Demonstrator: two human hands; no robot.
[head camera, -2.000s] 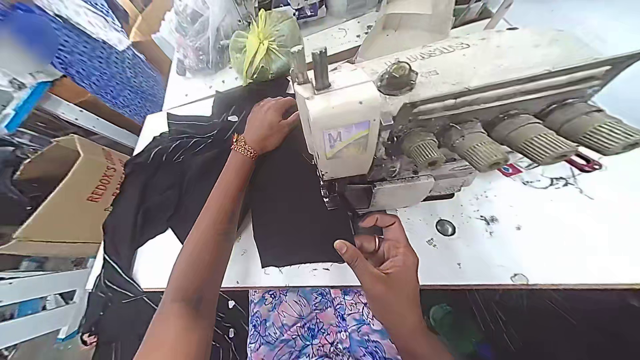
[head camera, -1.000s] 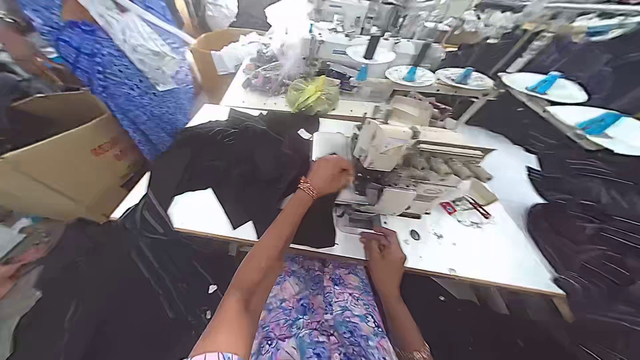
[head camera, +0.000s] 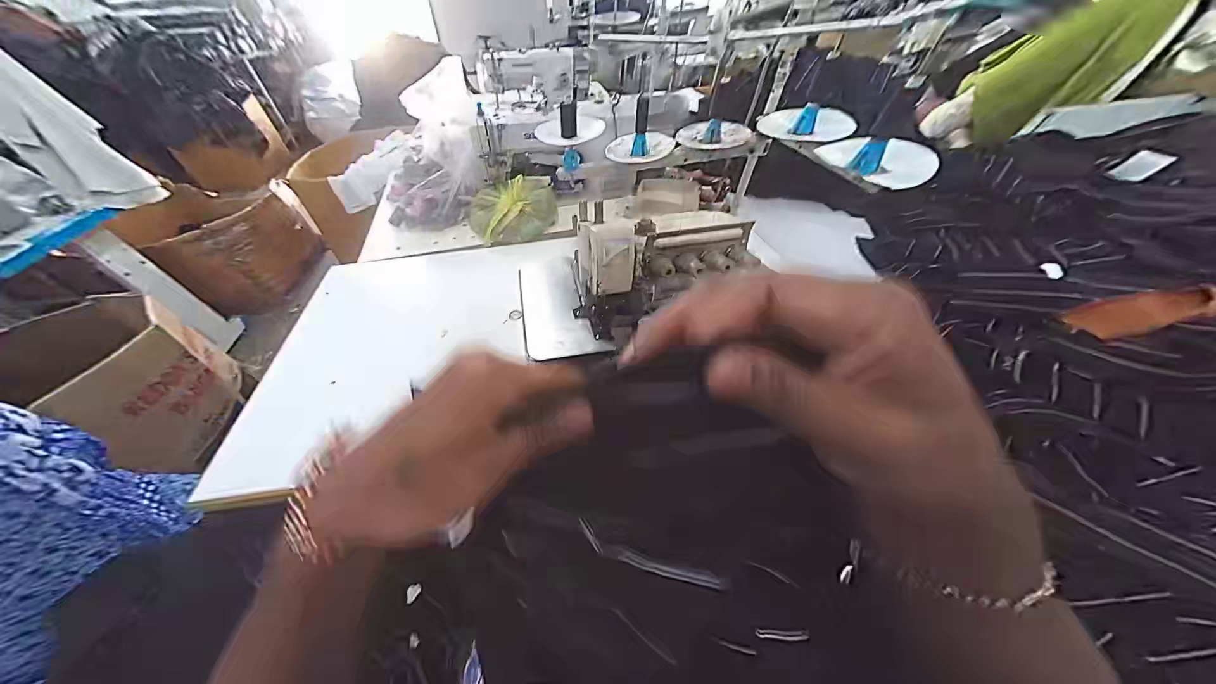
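Observation:
Both hands are raised in front of the sewing table, holding up black fabric that hangs down over the lap. My left hand, blurred and with a bracelet at the wrist, pinches its upper edge on the left. On the right, my right hand grips the same edge between thumb and fingers, its bracelet lower on the wrist. Behind the hands stands an overlock sewing machine, partly hidden by the right hand, with a metal plate at its left.
The white table top extends left of the machine. Behind are a yellow-green bag and thread stands with white discs. A cardboard box stands at left; dark fabric with pale threads lies heaped at right.
The black fabric lay on the table beside the machine; now it is held up in front of the table. Both hands have left the machine and come nearer. The view has shifted widely.

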